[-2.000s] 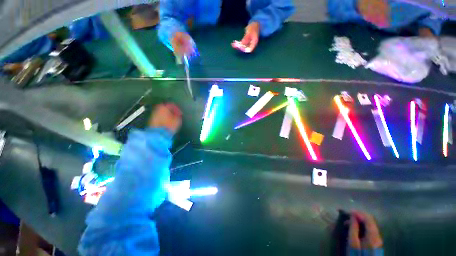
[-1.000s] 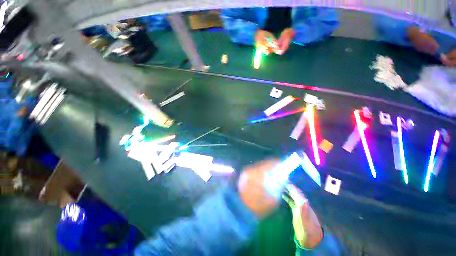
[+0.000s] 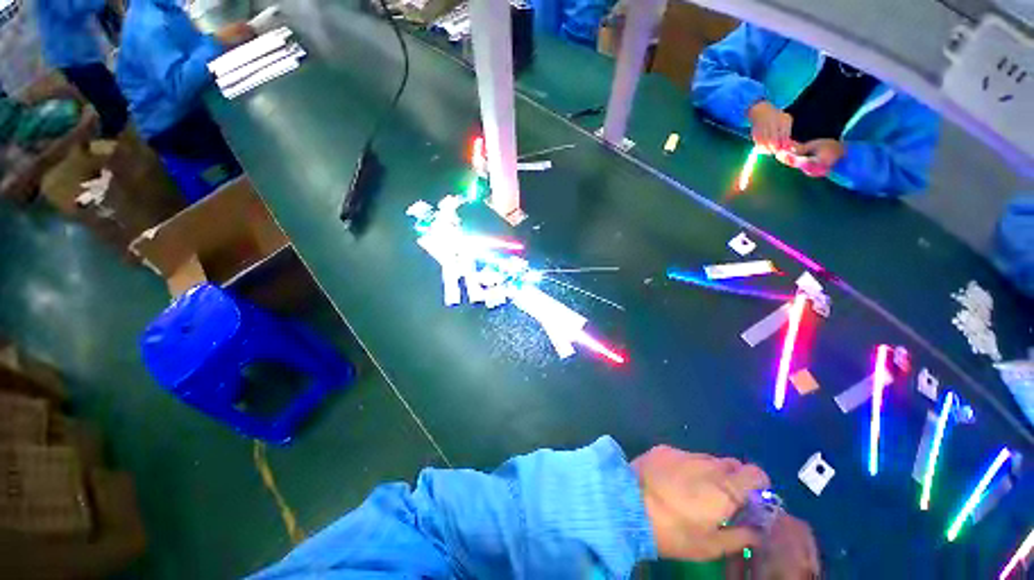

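My left hand [image 3: 697,501], bare below a blue sleeve, is at the lower middle with its fingers closed on a small pale light unit [image 3: 762,512]. The unit has a bluish lit spot, and a small green glint shows below it. My right hand [image 3: 785,553] is blurred, close against the unit and partly hidden; its grip is unclear. A white square housing [image 3: 815,474] with a dark hole lies just right of my hands. Several glowing strips, including a pink-violet one [image 3: 790,354], lie in a row to the right beside pale flat strips.
A pile of light units [image 3: 488,272] glows at left centre. A white post [image 3: 496,113] stands behind it. A black device with a cable [image 3: 362,187] lies further left. A blue stool [image 3: 238,357] and cardboard boxes stand on the floor. A person opposite holds a glowing strip.
The view has swung left, bringing stool and floor into sight. The bright strip unit that was in my left hand no longer shows glowing at length; my hands are now together low in the picture.
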